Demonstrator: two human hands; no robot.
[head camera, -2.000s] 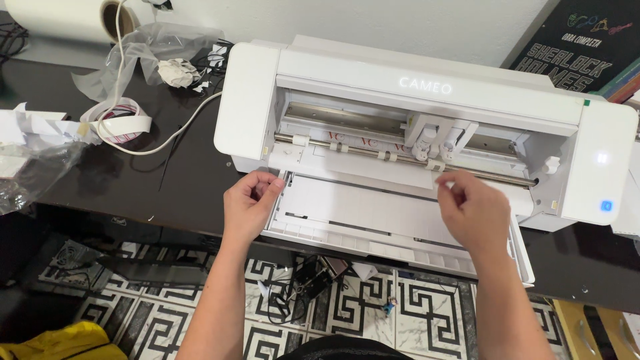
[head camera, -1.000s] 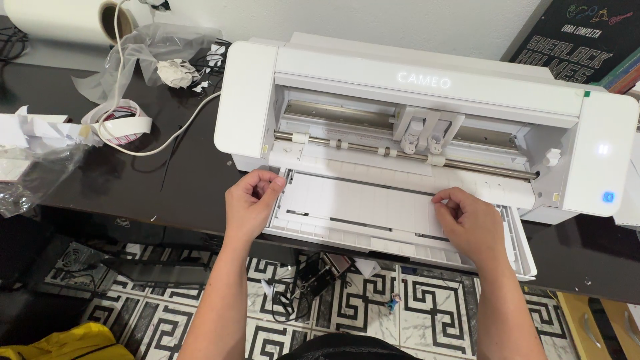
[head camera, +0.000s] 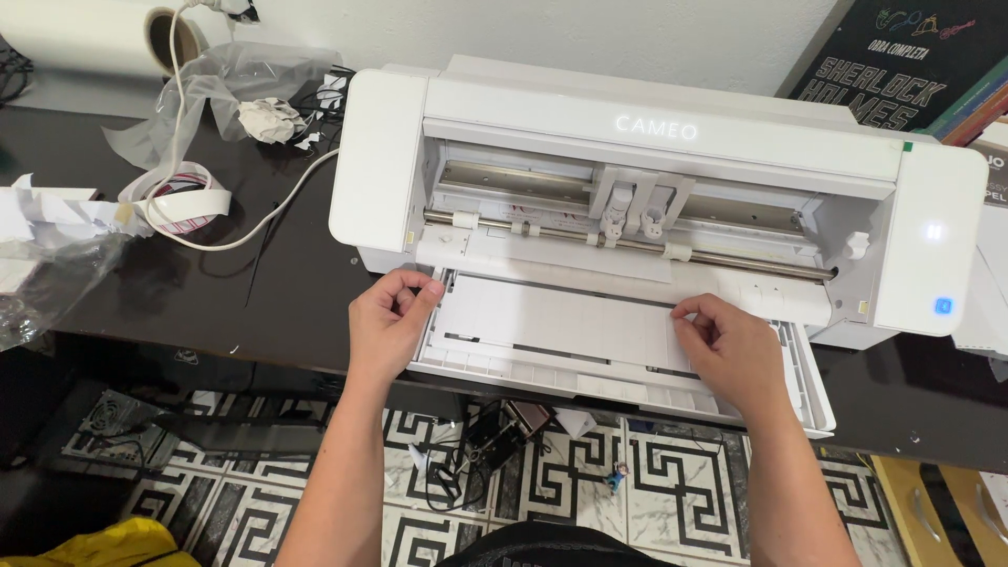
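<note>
A white Cameo cutting machine (head camera: 661, 102) stands with its front tray (head camera: 614, 386) folded out. A printed white sheet (head camera: 551, 256) lies under the roller bar (head camera: 567, 236), near the tool carriage (head camera: 630, 209). My left hand (head camera: 394, 315) is at the tray's left end, thumb and fingertips together; whether it pinches anything cannot be told. My right hand (head camera: 724, 342) is above the right part of the tray, its fingertips at the edge of a pale strip; its grip on it is unclear.
On the dark table (head camera: 299, 276) to the left are a white cable (head camera: 279, 209), a roll of tape (head camera: 185, 201), crumpled paper (head camera: 269, 120), clear plastic (head camera: 228, 71) and paper scraps (head camera: 47, 220). A large white roll (head camera: 87, 39) lies behind. Books (head camera: 890, 71) stand at the back right.
The tool carriage has moved left along the machine. The printed sheet shows in front of the roller bar now. My right hand has lowered slightly toward the tray since the oldest frame; my left hand has barely moved.
</note>
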